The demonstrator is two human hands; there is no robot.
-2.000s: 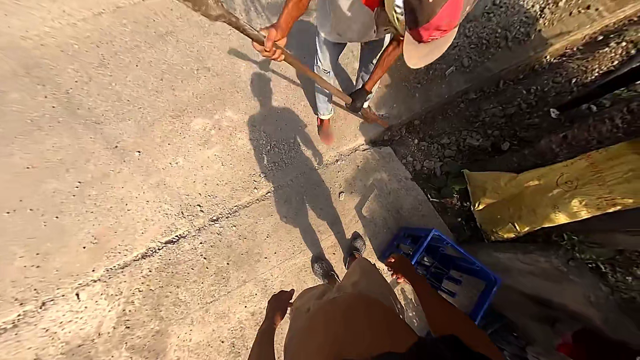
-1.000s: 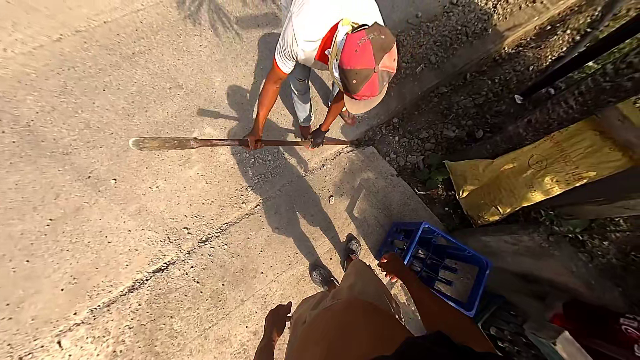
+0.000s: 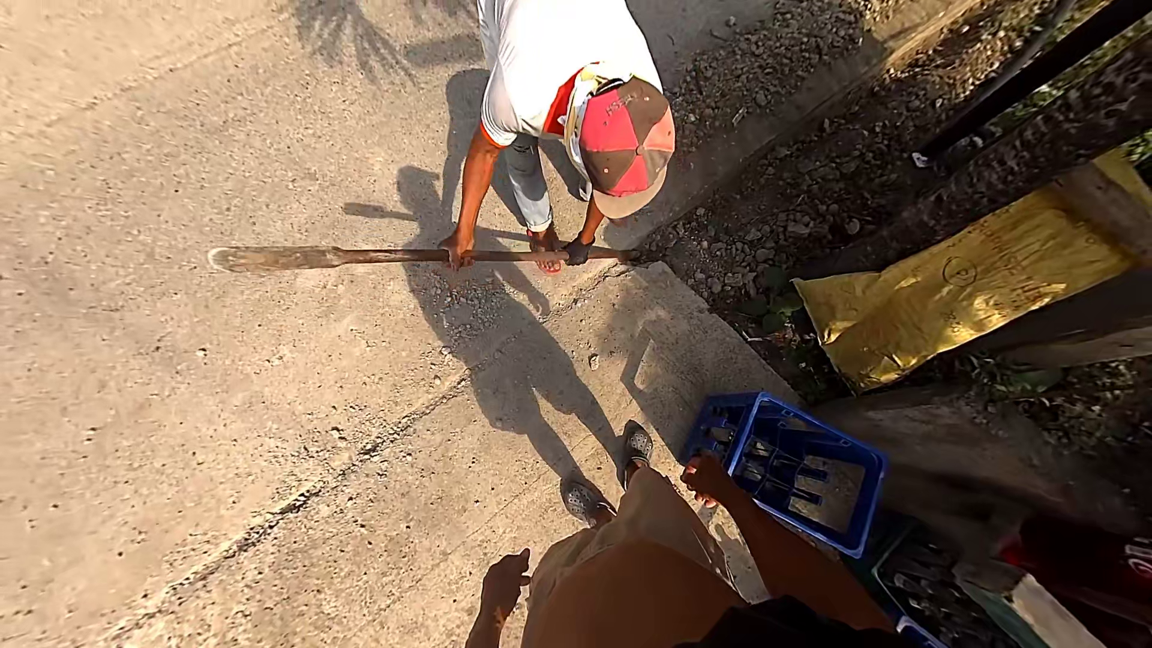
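Note:
My left hand (image 3: pixel 506 580) hangs beside my shorts with nothing in it, its fingers loosely curled over the concrete. On the other side, my right hand (image 3: pixel 706 479) hangs with bent fingers beside a blue plastic crate (image 3: pixel 814 468); whether it touches the crate cannot be told. Ahead, a bent-over person in a red and brown cap (image 3: pixel 627 139) grips a long wooden-handled bar (image 3: pixel 387 256) with both hands, one of them dark-gloved. The bar's narrow end meets the rubble at the slab's edge. Its wide end points left.
Broken rubble (image 3: pixel 765 225) lines the slab edge at right. A yellow sack (image 3: pixel 972 279) lies beside a dark trunk or post. Dark crates (image 3: pixel 927 576) stand at the lower right. A crack (image 3: pixel 360 459) crosses the concrete pavement (image 3: pixel 225 378) on which I stand.
The bar has swung from a steep slant to nearly level across the view between the first frame and now. The person has bent lower over it. My hands stay much the same.

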